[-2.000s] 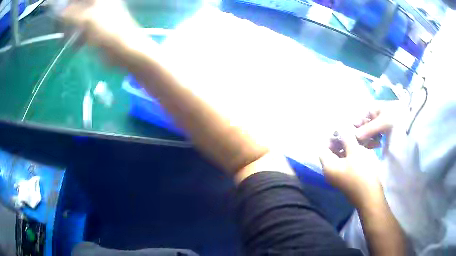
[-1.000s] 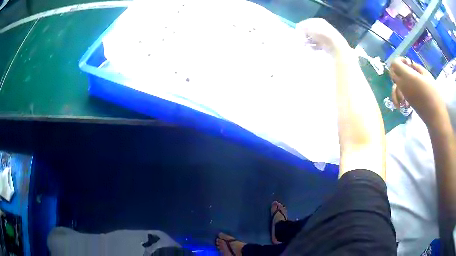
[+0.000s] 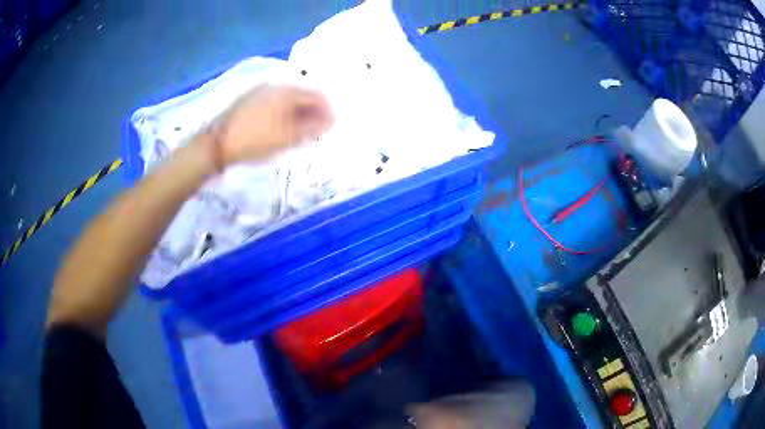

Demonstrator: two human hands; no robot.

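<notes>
My left hand (image 3: 273, 124), bare and blurred, is over the white mass (image 3: 369, 92) in the top blue crate (image 3: 335, 239). Its fingers look curled; whether they hold anything cannot be told. The white mass is overexposed, with small dark dots and folds or cords in its front part. A blurred, partly skin-coloured shape at the bottom edge may be my right hand (image 3: 474, 410); it is cut off and its grip cannot be told.
A red stool (image 3: 361, 327) is under the stacked crates. To the right are a blue table (image 3: 545, 188) with a red lead, a white roll (image 3: 667, 134), and a machine base (image 3: 671, 293) with a green button (image 3: 585, 324) and red button (image 3: 622, 402). Yellow-black tape marks the floor.
The view has swung from the green bench, its large crate and the person in white to the crate stack and machine. My left hand is now over the stacked crate.
</notes>
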